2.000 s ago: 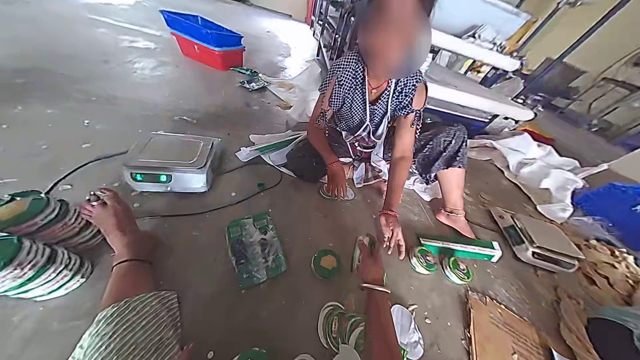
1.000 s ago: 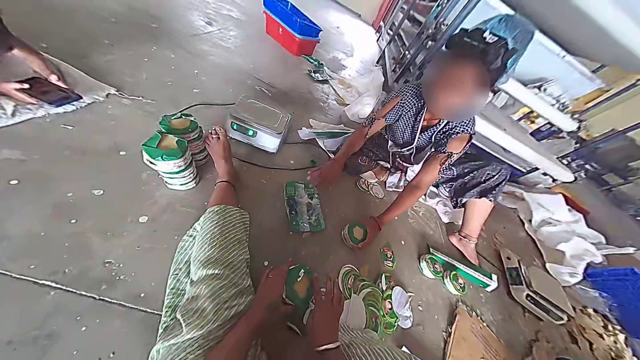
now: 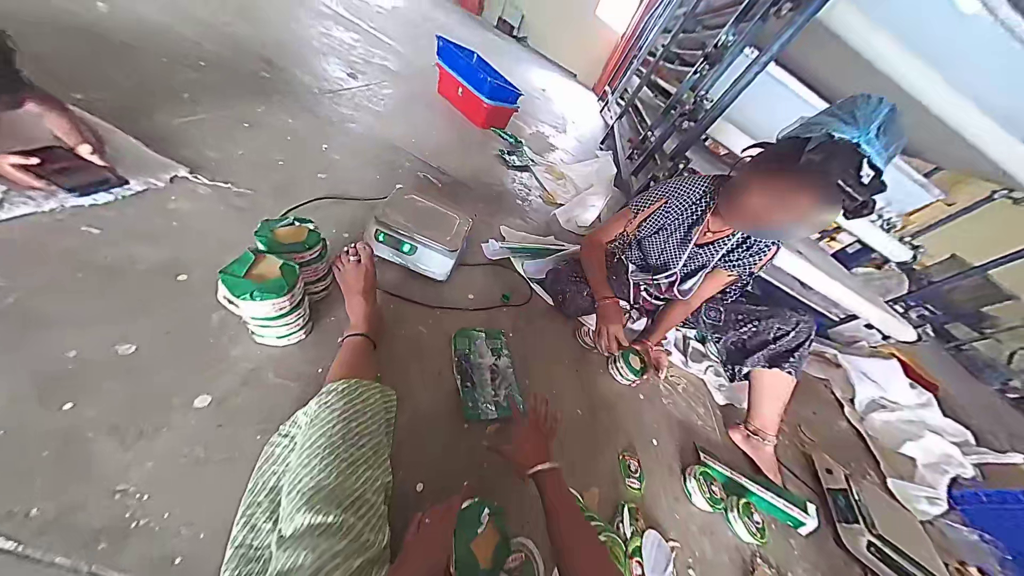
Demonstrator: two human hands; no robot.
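My left hand [image 3: 436,524] rests against the side of a green-wrapped stack [image 3: 482,540] at the bottom centre, its fingers partly hidden. My right hand [image 3: 530,436] is spread, palm down, at the lower edge of a flat green plastic packet [image 3: 486,374] on the floor; whether it touches the packet is unclear. Round green-and-white labelled pieces [image 3: 630,524] lie in a loose pile right of my right forearm. Two taller stacks with green wrapping [image 3: 268,300] stand left of my foot, near a digital scale [image 3: 422,232].
Across from me a person [image 3: 680,248] sits on the floor, holding a small round stack [image 3: 627,365]. A black cable [image 3: 456,306] runs behind the packet. Blue and red crates [image 3: 476,84] stand further back. Another person's hands hold a phone [image 3: 72,170] at the left. A second scale [image 3: 872,512] lies right.
My right hand has moved from the green-wrapped stack towards the flat packet. The person opposite has drawn a round stack back towards their body and now has both hands at it.
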